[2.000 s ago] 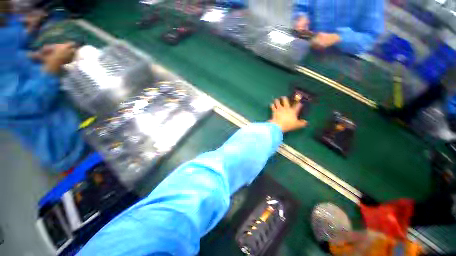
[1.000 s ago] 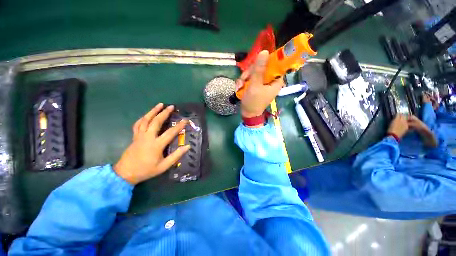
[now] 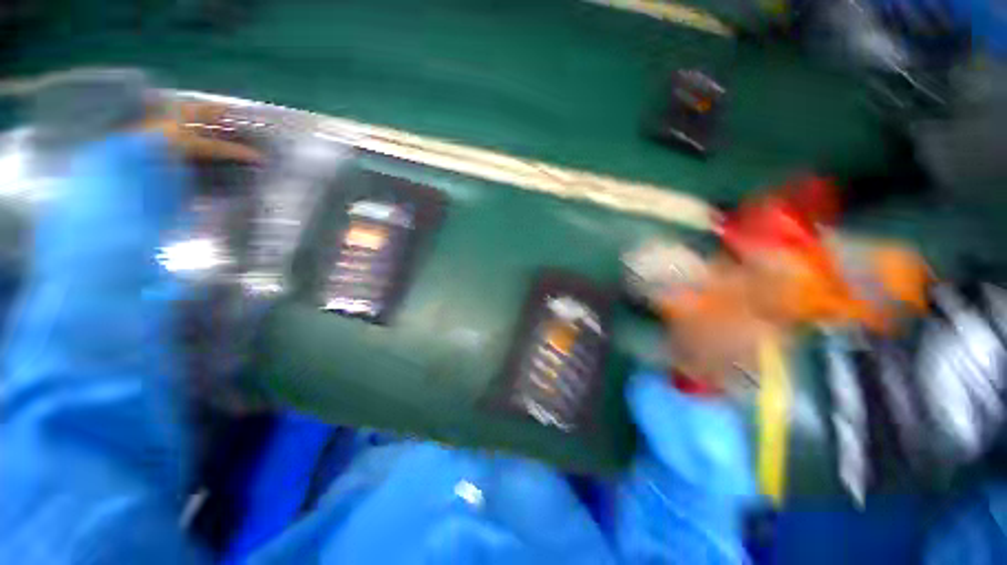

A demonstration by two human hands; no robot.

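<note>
The frame is badly blurred. My right hand (image 3: pixel 712 326) is closed on the orange electric screwdriver (image 3: pixel 889 281), beside the round screw dish (image 3: pixel 663 270). A black device housing (image 3: pixel 558 359) lies on a dark pad nearest me, left of my right hand. A second housing (image 3: pixel 359 265) lies on its own pad further left. My left hand (image 3: pixel 210 135) is stretched out at the upper left, over the edge of the clear plastic trays (image 3: pixel 276 221). Its fingers are smeared, and whether it holds anything cannot be told.
A pale rail (image 3: pixel 530 177) crosses the green bench. Beyond it lies another black device (image 3: pixel 693 108). A red bag (image 3: pixel 778 221) is by the screwdriver. Yellow tape (image 3: pixel 773 430) and a white pen-like stick (image 3: pixel 848 430) are right. A blue bin (image 3: pixel 282 475) is below the bench edge.
My left hand has left the nearest housing and reached far left to the trays. The view has swung left, bringing the trays and blue bin into sight. My right hand still holds the screwdriver.
</note>
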